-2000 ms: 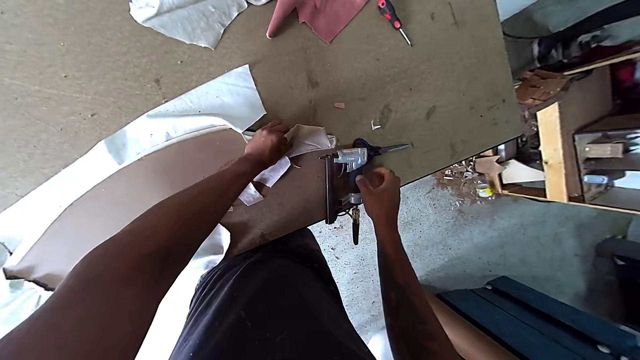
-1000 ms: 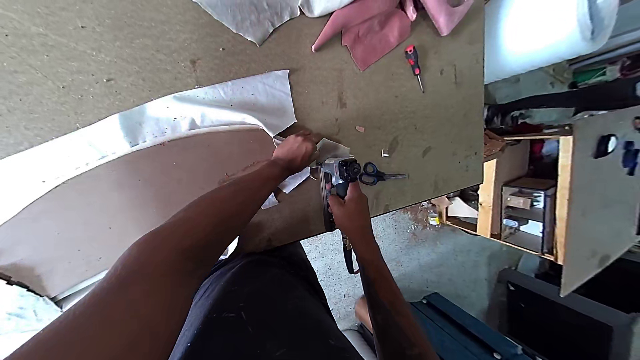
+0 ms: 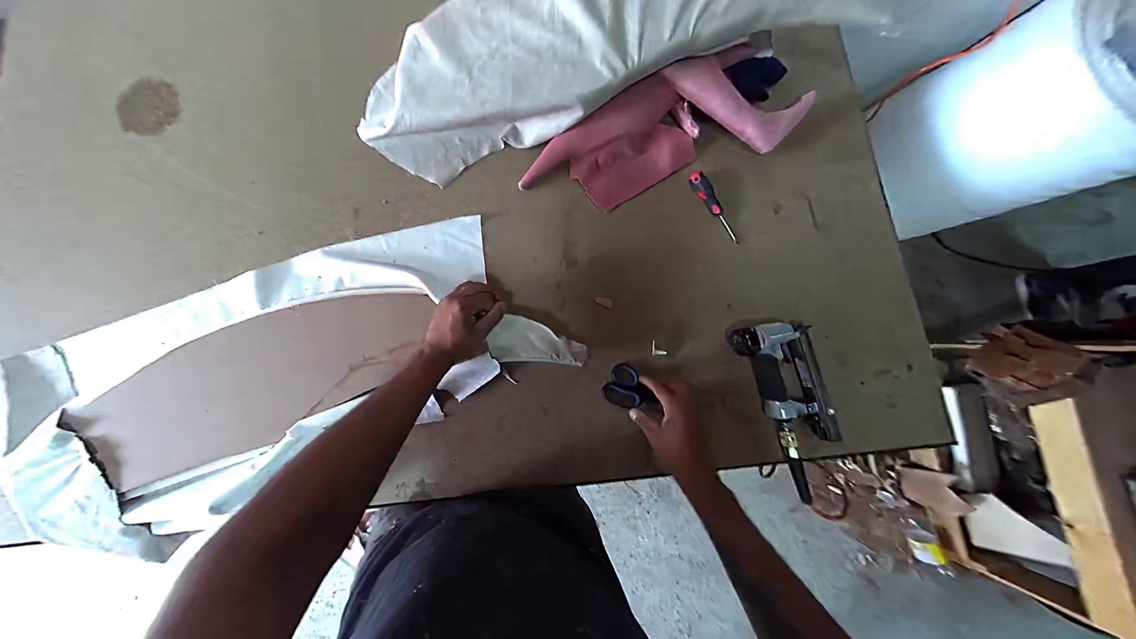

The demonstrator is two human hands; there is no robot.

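Observation:
My left hand [image 3: 463, 321] is closed on the end of the white fabric [image 3: 355, 262] that wraps the curved edge of a brown panel [image 3: 257, 373]. A pale fabric strip [image 3: 532, 342] sticks out to the right of that hand. At the table's front part, my right hand [image 3: 676, 424] touches scissors with blue-lined black handles [image 3: 627, 387]; their blades are hidden by the hand, and whether it grips them cannot be told. A pneumatic staple gun [image 3: 788, 377] lies to the right, its hose fitting over the table edge.
Pink and red fabric pieces [image 3: 635, 164] lie under a large white cloth [image 3: 532, 71] at the far side of the table [image 3: 266, 195]. A red and black screwdriver [image 3: 710, 200] lies near them. Beyond the right edge are a white roll [image 3: 1003, 115] and a wooden frame [image 3: 1074, 506].
My right hand has let go of the staple gun, which now lies on the table farther right, and has moved to the scissors. My left hand stays at the fabric. The view has shifted.

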